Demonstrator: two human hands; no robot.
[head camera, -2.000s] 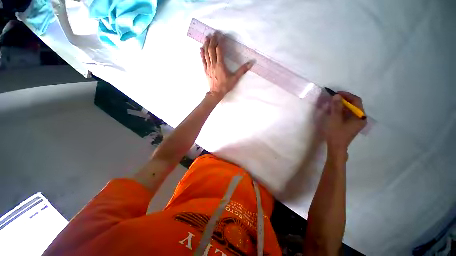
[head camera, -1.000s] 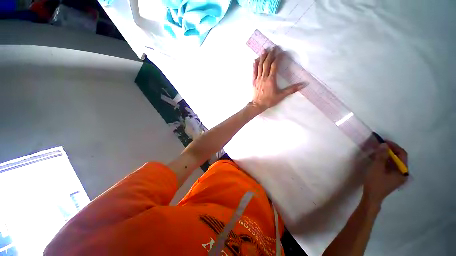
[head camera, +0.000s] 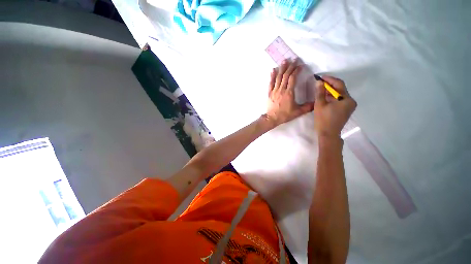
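Note:
A clear pinkish ruler (head camera: 381, 172) lies slantwise on the large white sheet (head camera: 413, 77). My left hand (head camera: 284, 95) presses flat on the ruler near its upper end, fingers spread a little and thumb out to the right. My right hand (head camera: 333, 108) holds a yellow pen (head camera: 331, 91) with a black tip. The tip is at the ruler's far edge, just right of my left hand; contact with the sheet cannot be told. My right hand and forearm hide the middle of the ruler.
Light-blue cloth (head camera: 212, 18) lies bunched at the top, with a ribbed blue piece (head camera: 289, 7) beside it. Green material (head camera: 155, 82) with white scraps (head camera: 193, 129) is below the table edge. A bright window (head camera: 36, 185) shows at lower left.
My right hand with the pen has moved from the ruler's lower right end up along it, close to my left hand. My left hand stays on the ruler. The view has shifted.

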